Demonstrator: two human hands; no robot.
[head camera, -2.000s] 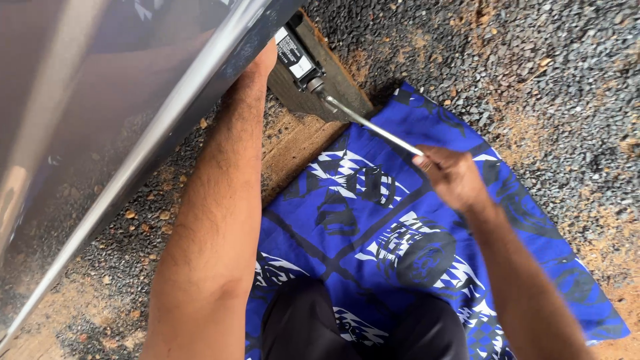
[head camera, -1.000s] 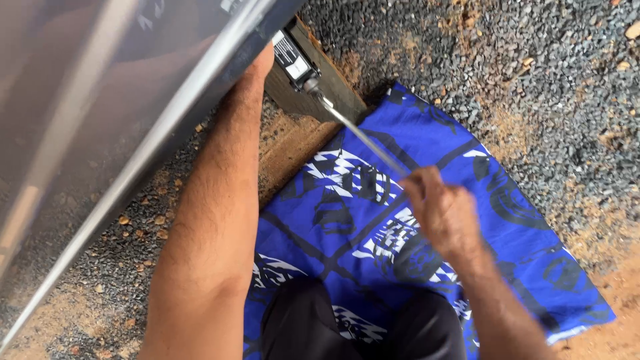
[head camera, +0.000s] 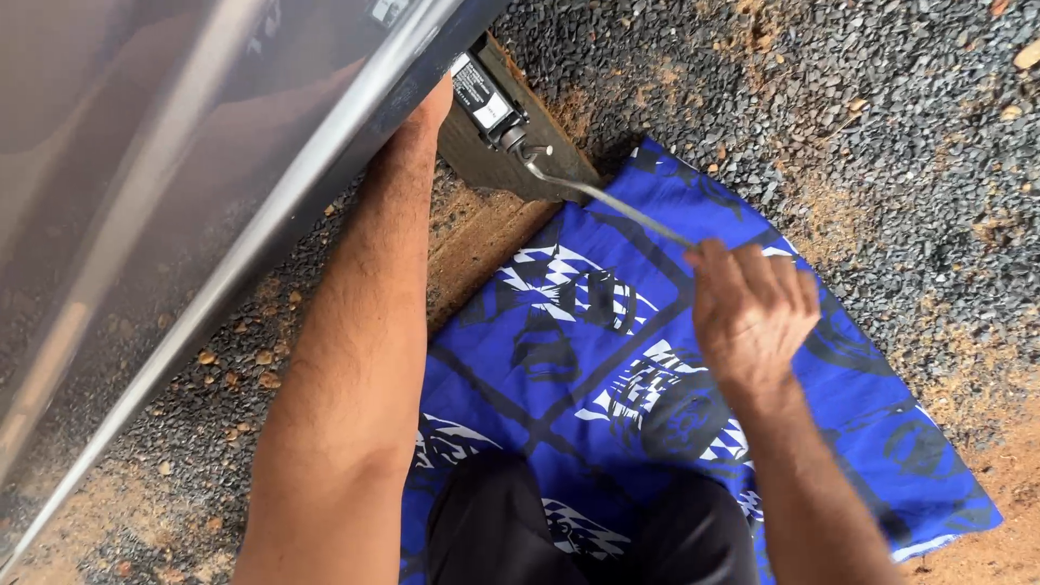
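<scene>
My right hand (head camera: 751, 313) is closed around the end of a thin metal crank rod (head camera: 630, 213). The rod's other end meets the round fitting of a black jack (head camera: 490, 101), which bears printed labels and stands beside wooden boards. My left forearm reaches up to the jack under the edge of a shiny dark vehicle panel (head camera: 268, 203). Only the wrist and the edge of my left hand (head camera: 437, 101) show; its fingers are hidden by the panel and the jack, so its grip cannot be seen. My knees rest on a blue patterned cloth (head camera: 561, 390).
A thick wooden board (head camera: 540, 122) stands by the jack, and another board (head camera: 479, 236) lies along the cloth's edge. Grey gravel (head camera: 812, 89) and reddish soil (head camera: 991, 479) surround the cloth. The vehicle panel overhangs the left side.
My right hand and the rod's held end have shifted about; the rod lies at a different angle and its bend now shows near the jack. My left arm has stayed nearly in place.
</scene>
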